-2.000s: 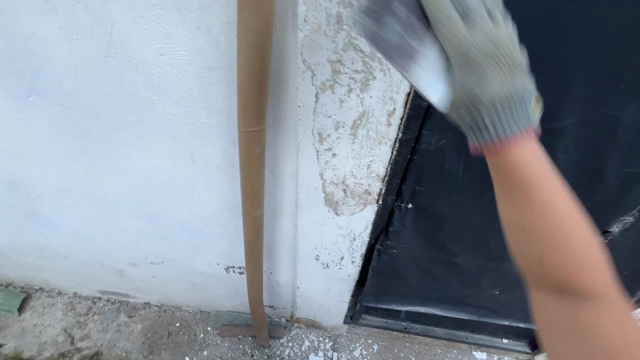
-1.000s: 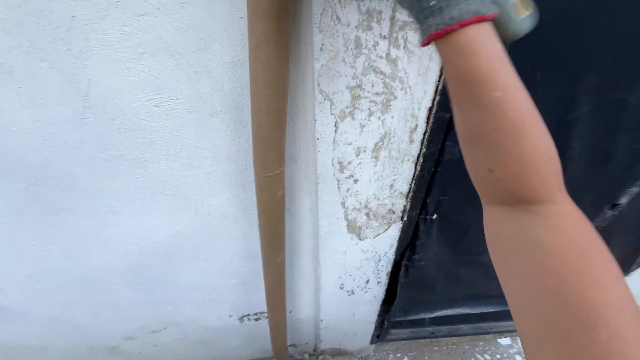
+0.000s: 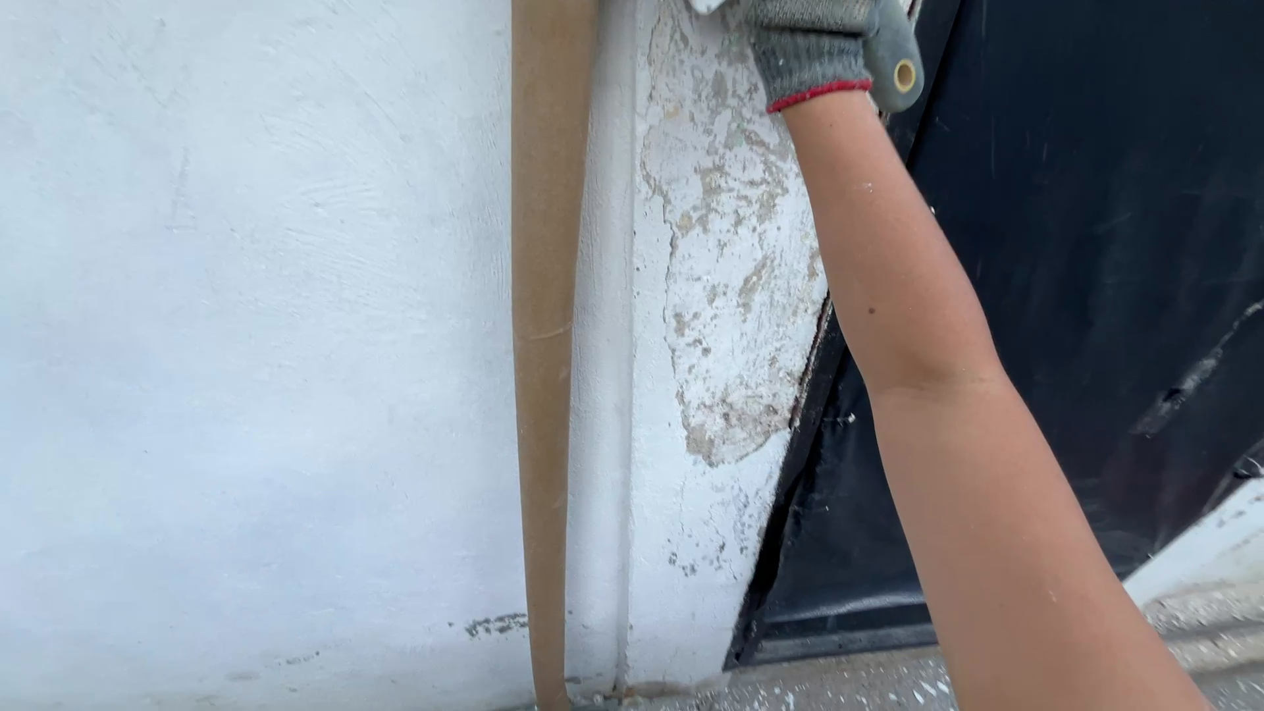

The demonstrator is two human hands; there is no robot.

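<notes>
My right hand (image 3: 815, 49), in a grey knitted glove with a red cuff edge, is at the top of the head view, its fingers cut off by the frame. It grips a scraper whose grey-green handle (image 3: 897, 59), with a ringed hole at its end, sticks out to the right. A small piece of the scraper's blade (image 3: 705, 5) shows left of the glove, close to the wall. Below the hand, the white-painted pillar (image 3: 736, 296) has a rough patch of peeled paint and bared plaster. My left hand is out of view.
A long brown strip (image 3: 543, 326), perhaps cardboard, hangs or stands along the corner beside the white wall (image 3: 257, 346). A black door panel (image 3: 1076, 197) with a dark frame lies right of the pillar. Paint flakes are scattered on the concrete ground (image 3: 869, 681) at the bottom.
Two seconds ago the scraper's broad blade showed at the top beside the glove; now mostly its handle shows. My right forearm reaches further into view than it did then.
</notes>
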